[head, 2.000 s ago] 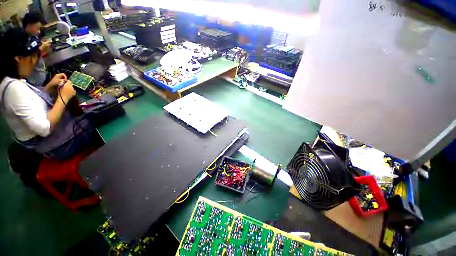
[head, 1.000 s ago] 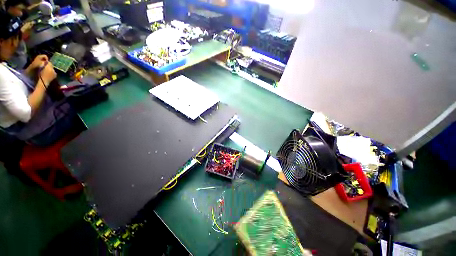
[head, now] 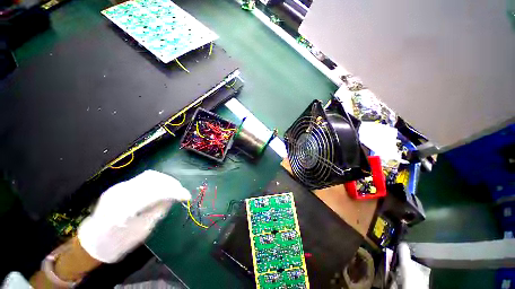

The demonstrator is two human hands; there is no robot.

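Note:
The green PCB panel [head: 276,242] lies on the dark work pad, small-parts face up, its near end cut off by the bottom edge. My left hand [head: 132,214], in a white glove, reaches over the mat from the lower left. Its fingertips are at the end of a yellow wire [head: 196,218]; whether they grip it is unclear. Loose red and dark wires [head: 203,195] lie beside it. My right hand [head: 412,274], a blurred white glove, is low at the right edge of the bench, partly cut off; its fingers and any hold cannot be made out.
A wire tray [head: 209,135] and solder spool [head: 252,141] stand beyond the loose wires. A black fan [head: 322,147] and red component bin [head: 370,179] are centre-right. A black sheet [head: 84,107] covers the left, with a pale board [head: 161,28] on it. A tan-grey ring [head: 359,270] is lower right.
The view has shifted down. The PCB panel, blurred and tilted before, now lies lengthwise on the pad. My left hand has come in to the loose wires, and a white glove shows at lower right.

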